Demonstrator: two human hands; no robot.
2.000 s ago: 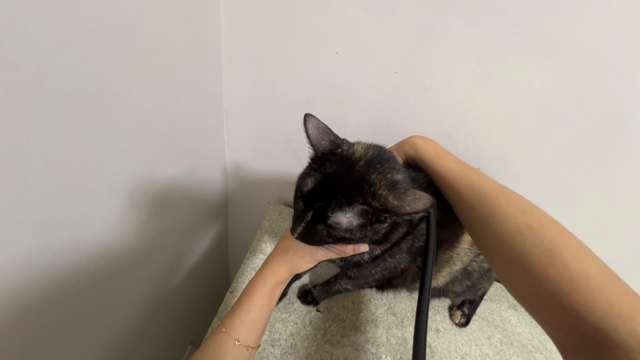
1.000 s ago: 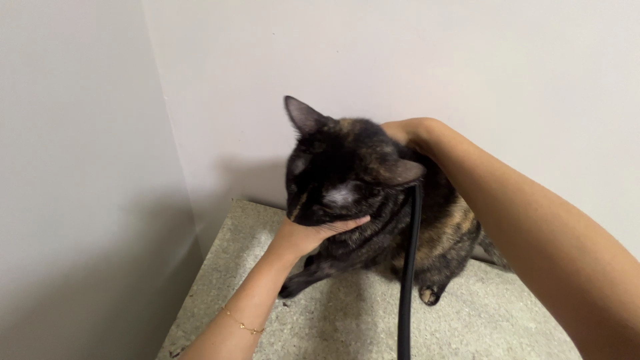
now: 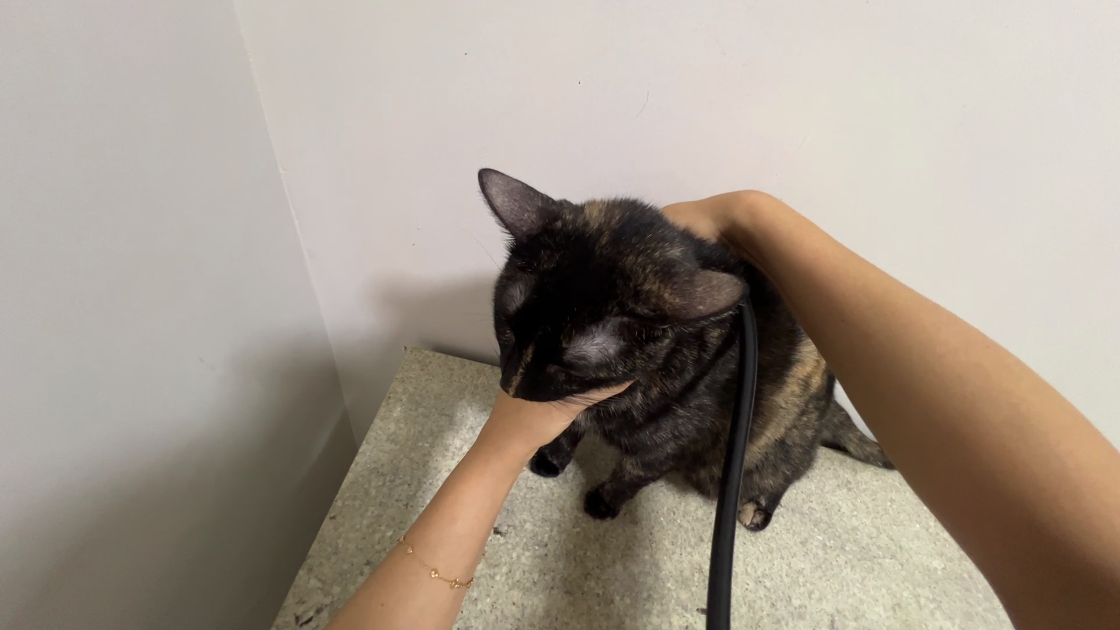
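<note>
A dark tortoiseshell cat (image 3: 612, 306) sits on a speckled stone-like countertop (image 3: 402, 455), its head tilted down to the left. Under its chin is my left hand (image 3: 556, 409), the thumb along its cheek; the other fingers are hidden beneath the head. My right hand (image 3: 700, 214) reaches over behind the cat's neck, and its fingers are out of sight behind the fur. A black tube or cord (image 3: 733, 464) runs from beside the cat's ear down past its side and out at the bottom edge. I wear a thin bracelet (image 3: 435, 574) on my left wrist.
A pale wall (image 3: 665, 96) stands close behind the cat and meets another wall (image 3: 131, 219) at a corner on the left. The countertop's left edge slants down towards the bottom of the view.
The cat's front paws have shifted; one was stretched out to the left two seconds ago, and both now stand under its chest. Both my hands stay at its chin and neck.
</note>
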